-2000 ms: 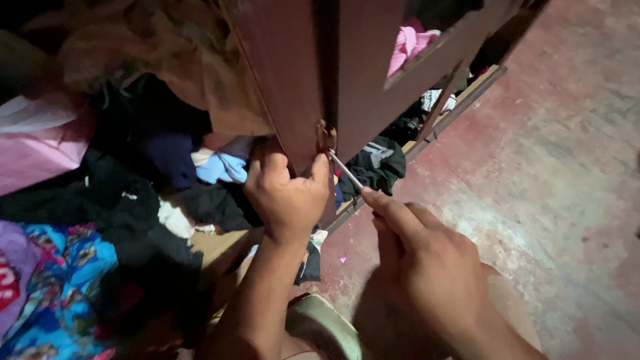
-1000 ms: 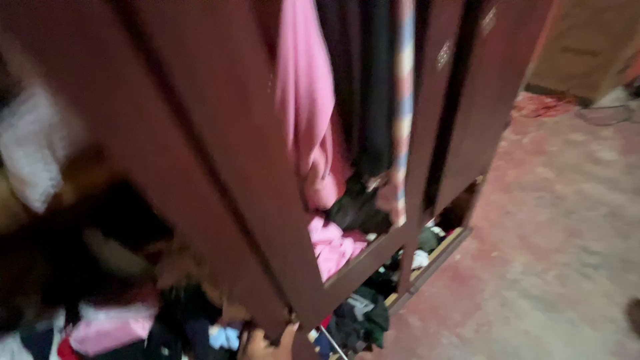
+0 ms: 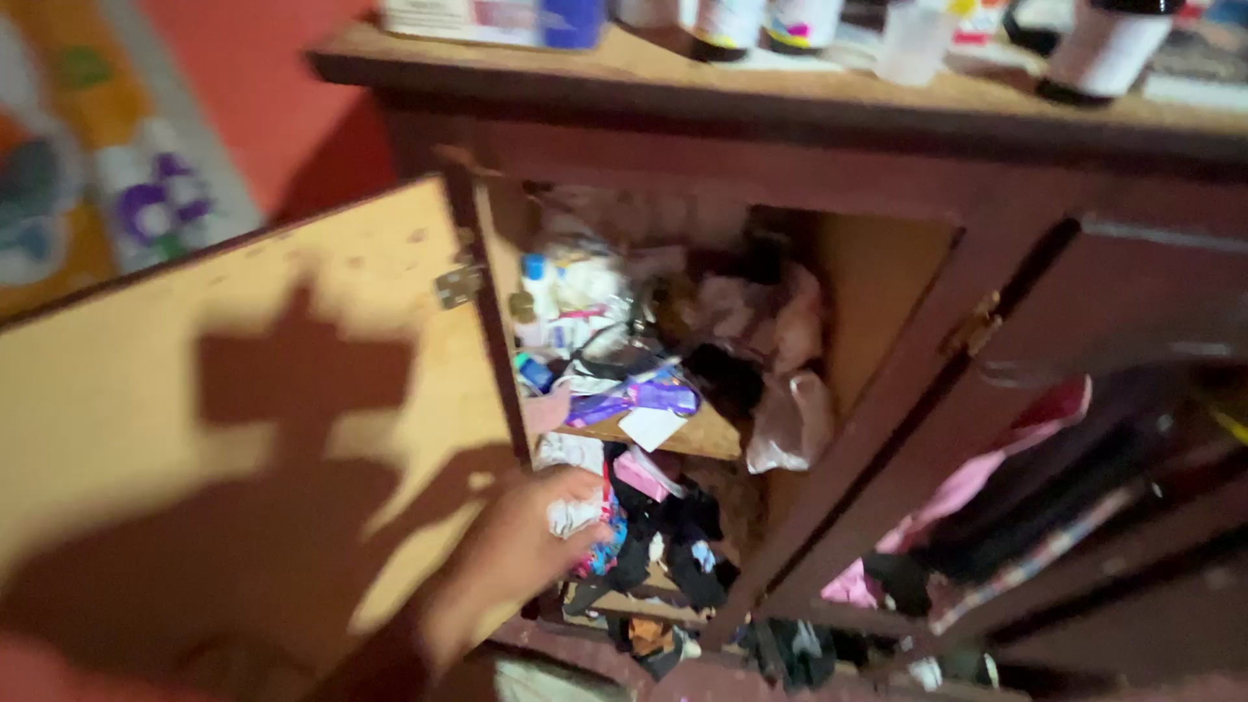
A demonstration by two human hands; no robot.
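Observation:
My left hand (image 3: pixel 517 556) is blurred in front of the lower shelf of a dark wooden wardrobe, close to the free side of the cabinet opening by the swung-out door (image 3: pixel 429 370). Its fingers are apart, and nothing shows between them. A metal hinge (image 3: pixel 459 287) sits on the door's pale inner face. Another hinge (image 3: pixel 975 324) is on the frame further right. Clothes (image 3: pixel 673 526) fill the lower shelf; plastic bags (image 3: pixel 790 419) and a purple packet (image 3: pixel 663 396) lie on the upper one. My right hand is out of view.
Bottles (image 3: pixel 1107 49), a clear cup (image 3: pixel 912 44) and boxes (image 3: pixel 492 21) stand on the wardrobe top (image 3: pixel 575 73). Pink and dark clothes (image 3: pixel 1033 487) show through the right-hand door's opening. A red wall (image 3: pixel 283 88) is behind at the left.
Two seconds ago both my hands were at a hinge low on the wardrobe, the right holding a thin metal tool. The view has swung up and left; now only my left hand shows.

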